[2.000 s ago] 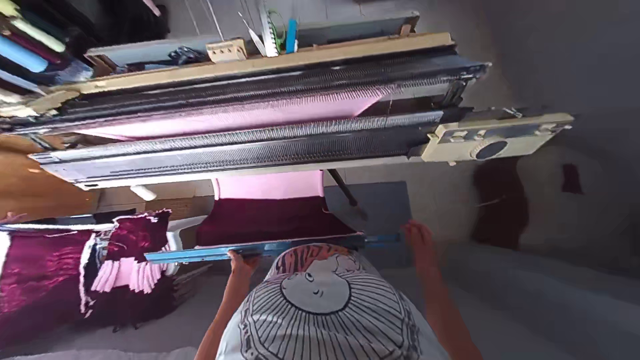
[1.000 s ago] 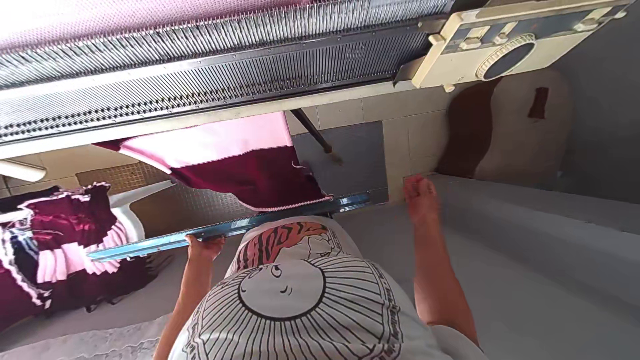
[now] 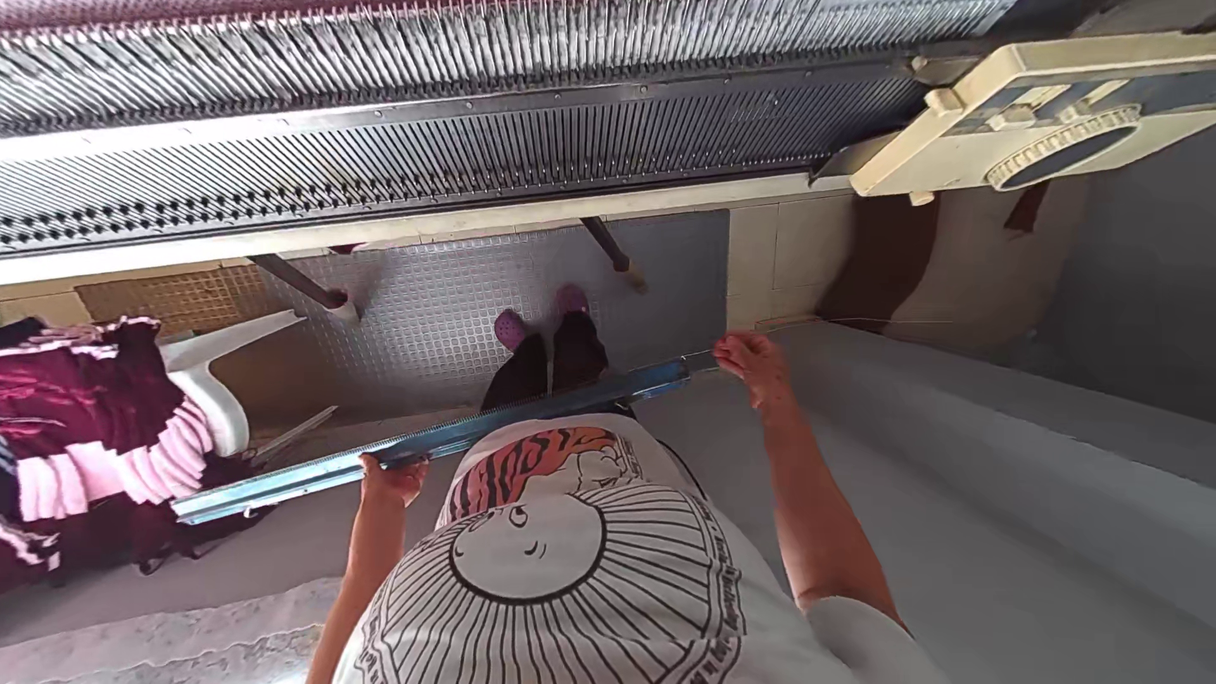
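Observation:
A long blue metal bar [image 3: 541,408] with a fine-toothed edge lies slantwise across the front of my waist. My left hand [image 3: 394,480] holds it from below, left of its middle. At the bar's right end, my right hand [image 3: 755,366] pinches a thin metal strip [image 3: 701,360] that sticks out. Above the bar runs the needle bed of a knitting machine [image 3: 475,142], with its cream carriage [image 3: 1045,114] at the right end. Maroon and pink knitted pieces [image 3: 85,408] hang in a pile at the left, by the bar's left end.
Two dark machine legs [image 3: 606,245] stand on a grey textured mat [image 3: 427,304], near my purple clogs [image 3: 510,329]. A white plastic chair [image 3: 214,408] is beside the knitted pile. A grey ledge [image 3: 997,456] lies at the right, and a thin line crosses the floor near my right hand.
The maroon and pink knitted panel that hung between machine and bar no longer shows there; the mat and clogs are visible instead. The view has moved closer to the machine.

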